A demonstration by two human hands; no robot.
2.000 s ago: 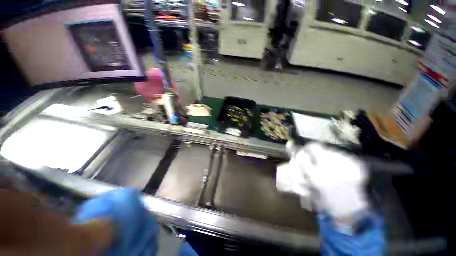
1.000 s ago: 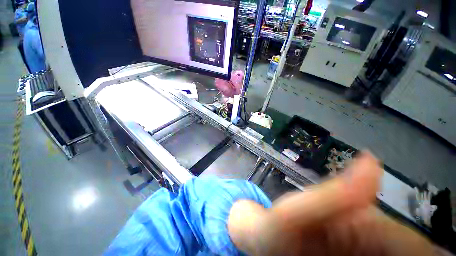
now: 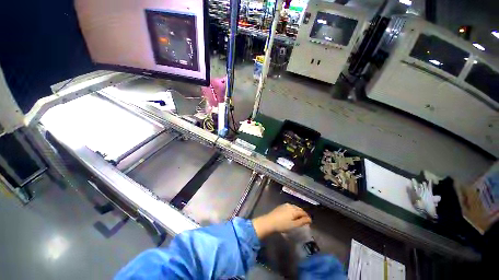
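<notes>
My bare left hand (image 3: 283, 220) reaches in from the left in a blue sleeve, fingers curled, just above my right hand. My right hand (image 3: 296, 239) is low in the frame, pale and blurred, its blue sleeve cut off by the bottom edge. A small dark watch (image 3: 311, 248) sits at my right wrist. Whether my left fingers touch or pinch the right hand is not clear. Both hands are over the conveyor bed, between the near rail (image 3: 158, 212) and far rail (image 3: 323, 192). A white printed sheet (image 3: 364, 262) with a thin yellow pen-like tool (image 3: 386, 269) lies right of them.
Beyond the far rail are a button box (image 3: 251, 128), a black parts bin (image 3: 294, 143), a bin of pale pieces (image 3: 340, 170), a white sheet (image 3: 386, 185) and white gloves (image 3: 424, 198). A monitor (image 3: 115, 38) stands upper left. Cross shafts (image 3: 249, 196) span the rails.
My left hand has moved back from close to the camera and down to my right hand, which has come into view. The view has turned right, showing the printed sheet.
</notes>
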